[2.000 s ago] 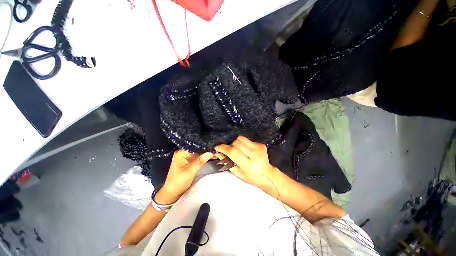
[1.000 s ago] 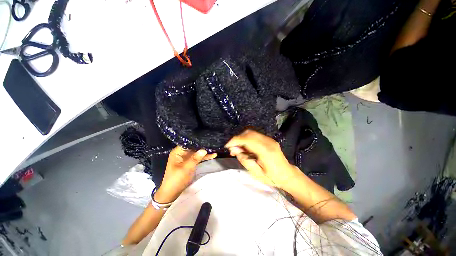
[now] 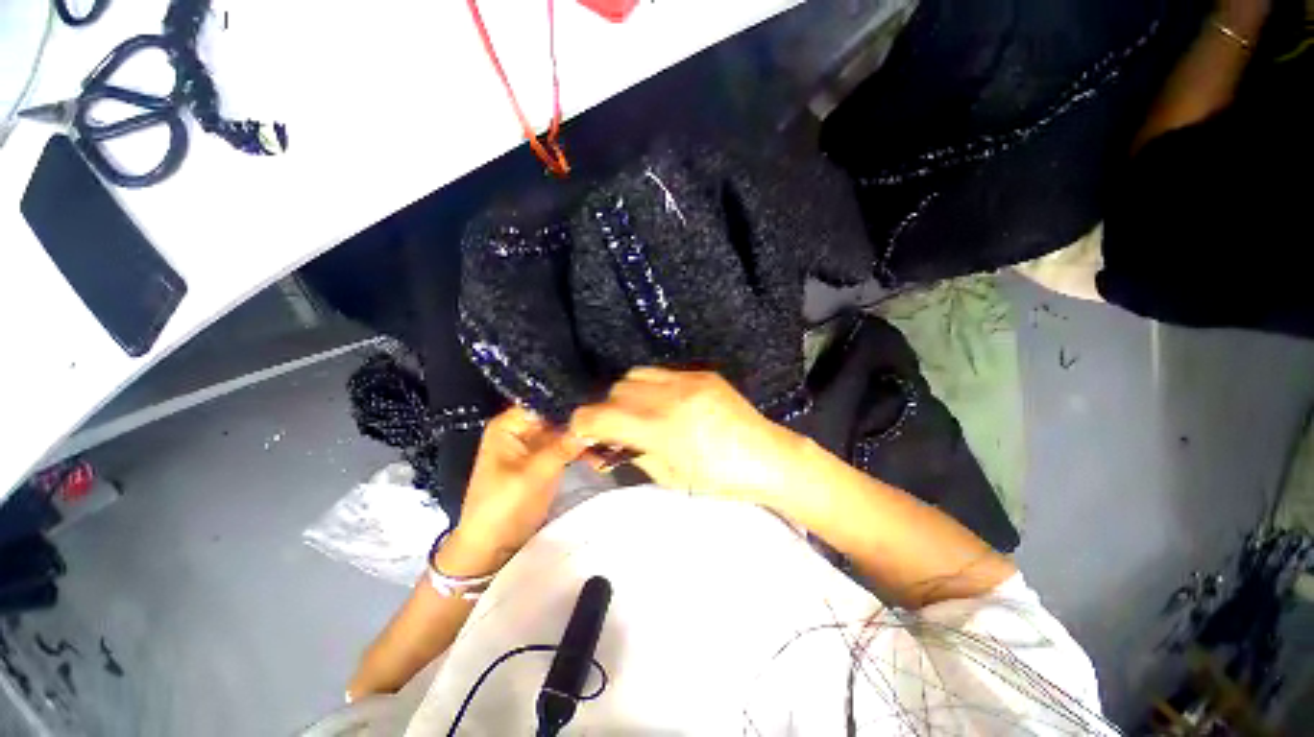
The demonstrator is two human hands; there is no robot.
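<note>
The black nubby jacket [image 3: 721, 274] lies bunched over my lap, with glittery braid trim [image 3: 636, 274] along its edges and pocket. My left hand [image 3: 522, 464] pinches the jacket's near edge at the trim. My right hand [image 3: 675, 426] is closed up against my left fingertips at the same edge. Its fingertips are partly hidden, and no needle or thread can be made out. A loose trim bundle [image 3: 389, 403] hangs at the lap's left.
A white table [image 3: 346, 101] holds scissors [image 3: 133, 112], a trim offcut [image 3: 231, 127] and a smartphone [image 3: 101, 245]. A red-orange cord [image 3: 551, 150] hangs at its edge. A person's arm [image 3: 1208, 72] and black garment [image 3: 994, 144] are at right. A plastic bag [image 3: 369, 524] lies on the floor.
My right hand has moved left from slightly apart to meet my left fingertips. My left hand stays on the jacket edge. The table items sit slightly higher and further right in view.
</note>
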